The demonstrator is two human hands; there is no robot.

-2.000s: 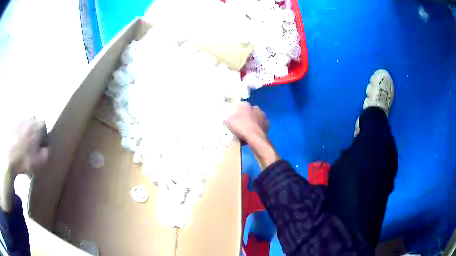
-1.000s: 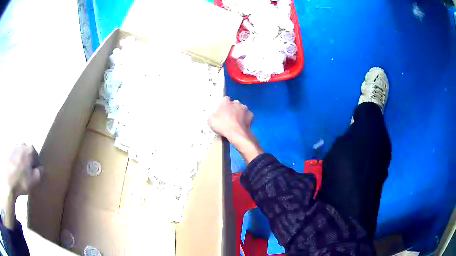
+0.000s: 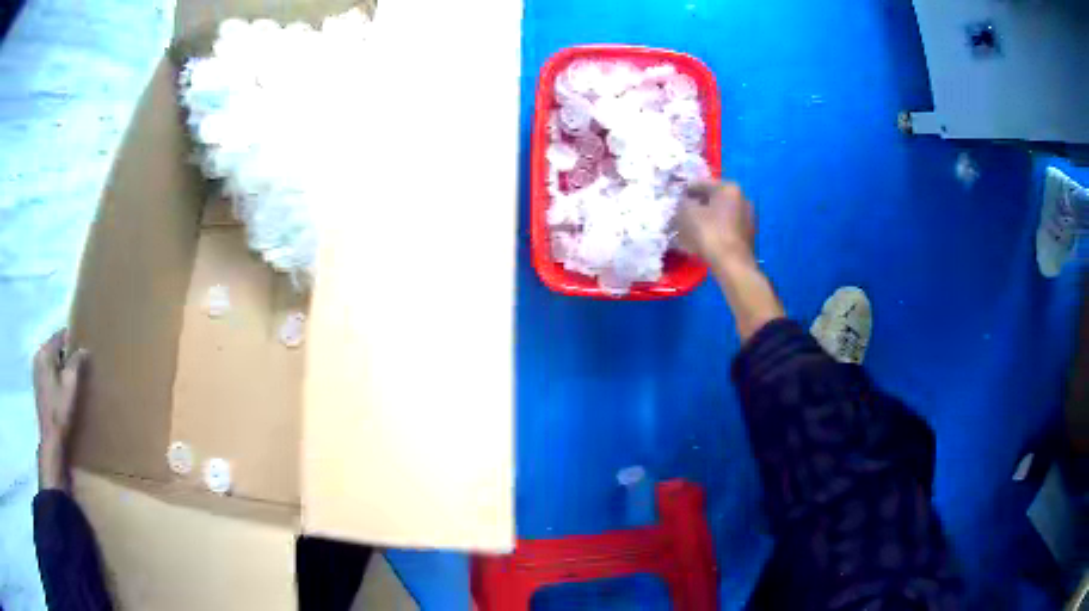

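The open brown carton (image 3: 114, 263) stands at the left, with a heap of small clear round parts (image 3: 257, 131) at its far end and several loose ones on its bottom. Its pale right flap (image 3: 412, 298) spreads over that side and hides part of the inside. My left hand (image 3: 57, 394) grips the carton's left wall. The red basket (image 3: 541, 179), full of clear discs (image 3: 627, 143), sits on the blue floor right of the carton. My right hand (image 3: 717, 223) is at the basket's right side, fingertips down at the discs and rim. It is blurred, and I cannot tell what it holds.
A red stool (image 3: 585, 555) stands at the bottom centre. A loose clear part (image 3: 631, 476) lies on the blue floor (image 3: 597, 394). My shoe (image 3: 843, 325) is right of the basket. A grey-white panel (image 3: 1003, 72) is at the upper right, with another light shoe (image 3: 1060, 221) below it.
My right hand has left the carton's right wall and moved right to the basket. The carton's right flap now lies spread, the heap sits farther up, and the whole basket is in view.
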